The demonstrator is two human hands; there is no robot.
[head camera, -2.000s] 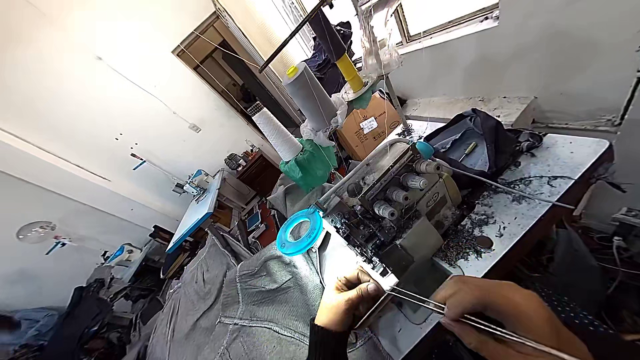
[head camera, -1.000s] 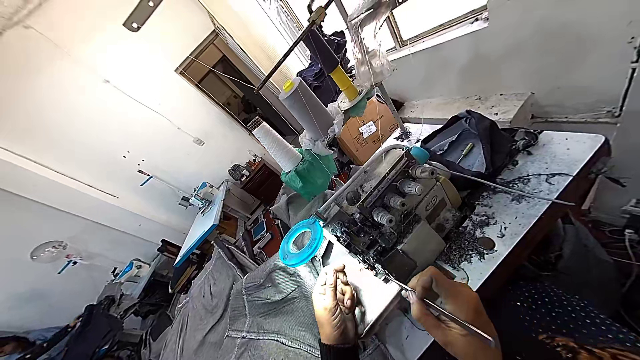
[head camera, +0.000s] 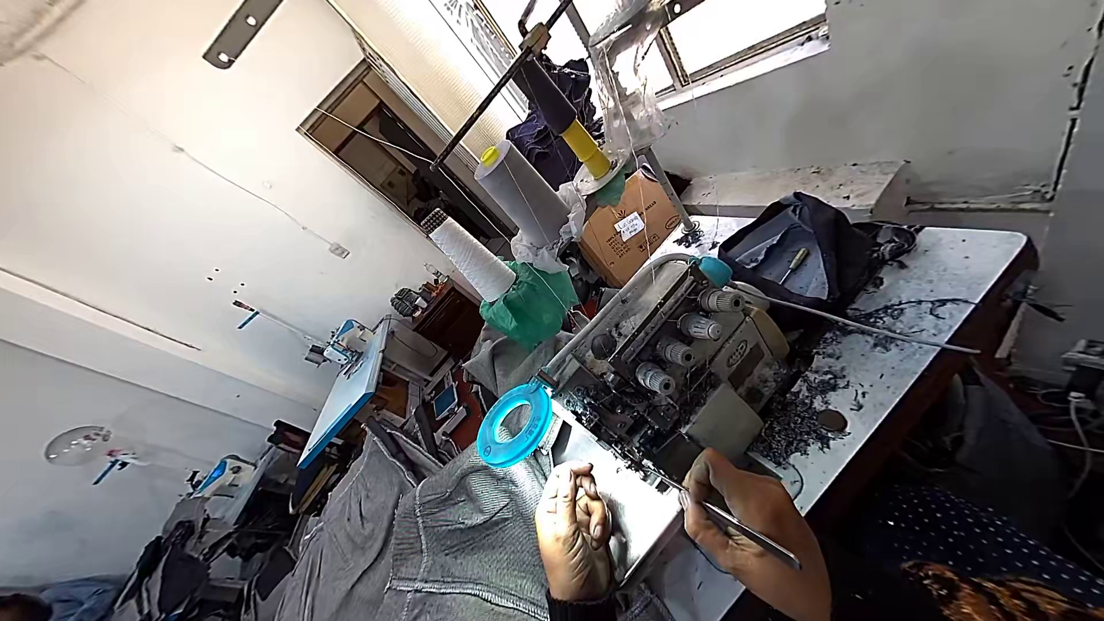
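Observation:
My right hand (head camera: 755, 530) grips a pair of metal tweezers (head camera: 750, 536), their tips at the needle area of an overlock sewing machine (head camera: 668, 354). Beside the machine's metal plate (head camera: 634, 500), my left hand (head camera: 573, 526) has its fingertips pinched together; whether a thread is between them I cannot tell. A blue ring-shaped lamp or magnifier frame (head camera: 515, 424) is attached at the machine's left. Grey knit fabric (head camera: 466, 526) lies left of my left hand. Several tension dials (head camera: 677, 351) line the machine's front.
Dark lint (head camera: 806, 418) covers part of the white worktable (head camera: 957, 285). A dark cloth (head camera: 802, 250) with a small screwdriver-like tool lies behind the machine. Thread cones (head camera: 526, 190), a green plastic bag (head camera: 528, 304) and a cardboard box (head camera: 630, 226) stand further back. Another sewing table (head camera: 345, 397) is at the left.
The tweezers, spread at a low angle across the plate two seconds ago, now point steeply into the needle area. My left hand has drawn back from the needle area, fingers curled upward.

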